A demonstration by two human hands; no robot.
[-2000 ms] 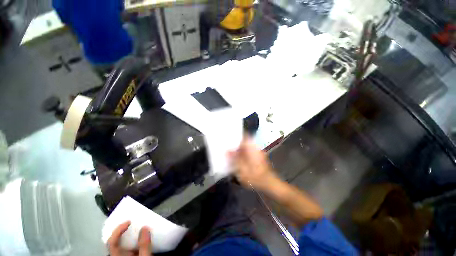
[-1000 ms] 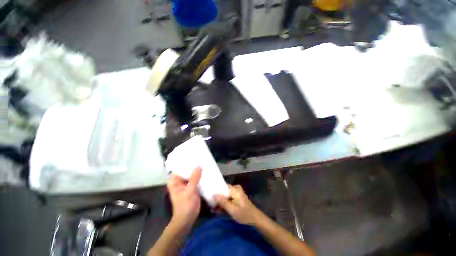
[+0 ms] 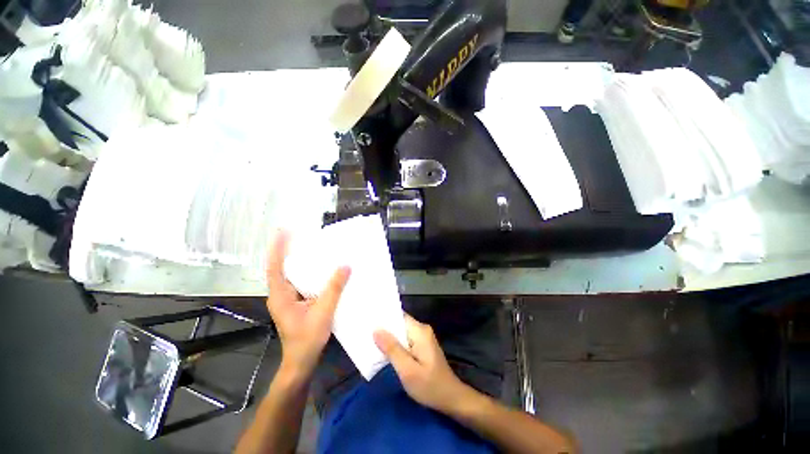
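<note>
A white cut piece, or a small stack of them, (image 3: 360,275) is held in both bare hands in front of the black skiving machine (image 3: 444,75). Its far end lies at the feed area (image 3: 406,218); whether it is under the presser foot I cannot tell. My left hand (image 3: 305,306) grips the left edge, thumb on top. My right hand (image 3: 420,359) pinches the near right edge, thumb on top. One loose white piece (image 3: 537,160) lies on the black machine bed (image 3: 462,208).
Left stacks (image 3: 222,213) stand on the table beside the machine, with tied bundles (image 3: 133,66) at far left. Right stacks (image 3: 679,133) stand beyond the bed. A stool (image 3: 138,377) is on the floor at left. A cream ring (image 3: 371,80) sits on the machine arm.
The view has swung and now faces the machine squarely. My right hand came from over the bed's right side to the held piece, now nearer the feed area. A loose piece now lies on the bed.
</note>
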